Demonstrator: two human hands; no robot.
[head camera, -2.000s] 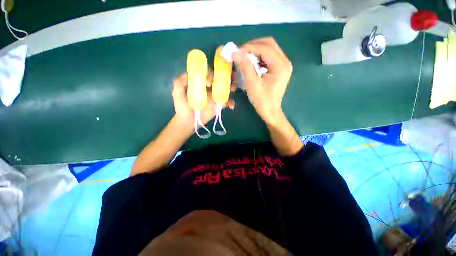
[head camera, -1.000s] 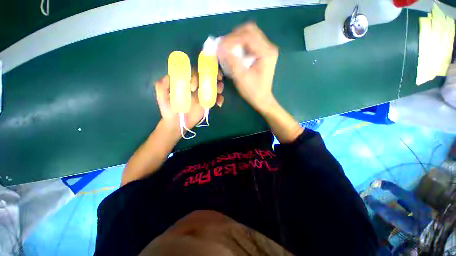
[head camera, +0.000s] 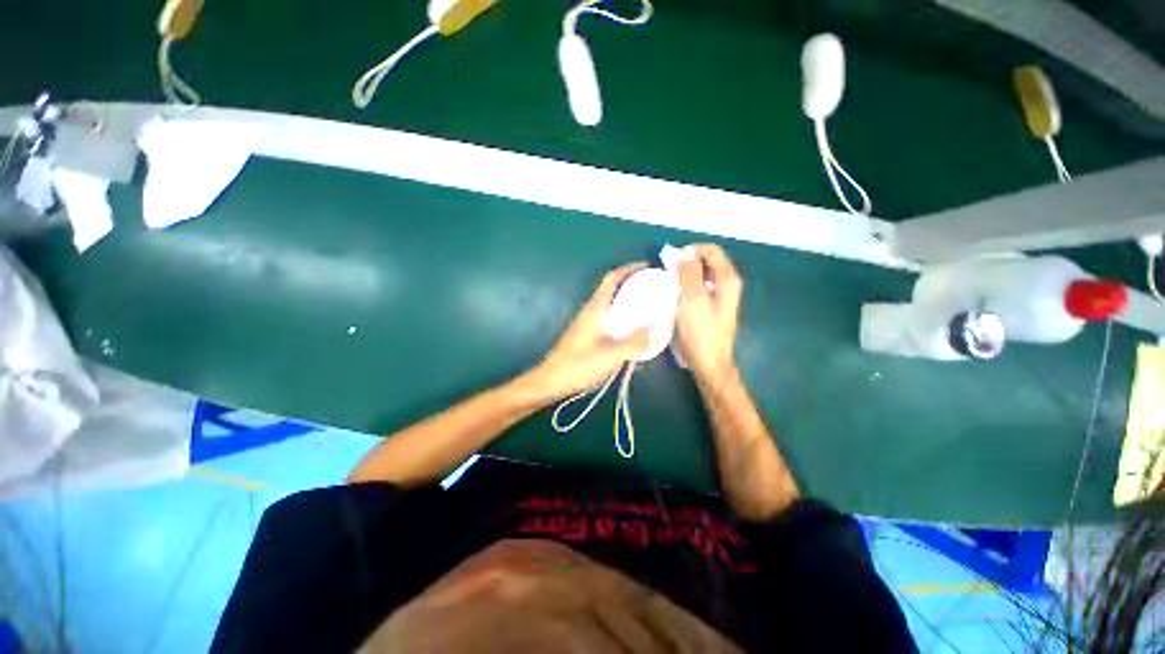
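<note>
My left hand (head camera: 590, 342) holds white rounded devices (head camera: 643, 307) over the green work surface, white faces up. They lie close together, so I cannot tell their edges apart. Two thin cord loops (head camera: 624, 411) hang from their near end. My right hand (head camera: 710, 307) is at the right side of the devices, with a crumpled white wiping cloth (head camera: 677, 259) pinched in its fingers. The cloth is at the far right edge of the devices, partly hidden by the fingers.
Several white or yellow devices with cords (head camera: 824, 79) lie beyond the pale rail (head camera: 511, 183). At right are a dispenser bottle with a silver top (head camera: 977, 335), a red-capped bottle (head camera: 1037, 296) and yellow sheets (head camera: 1143, 428). White wipes (head camera: 192, 166) lie at the left rail.
The two devices, earlier held apart with yellow sides up, are now together showing white faces. My right hand has come closer to my left. The view now shows more of the area beyond the rail.
</note>
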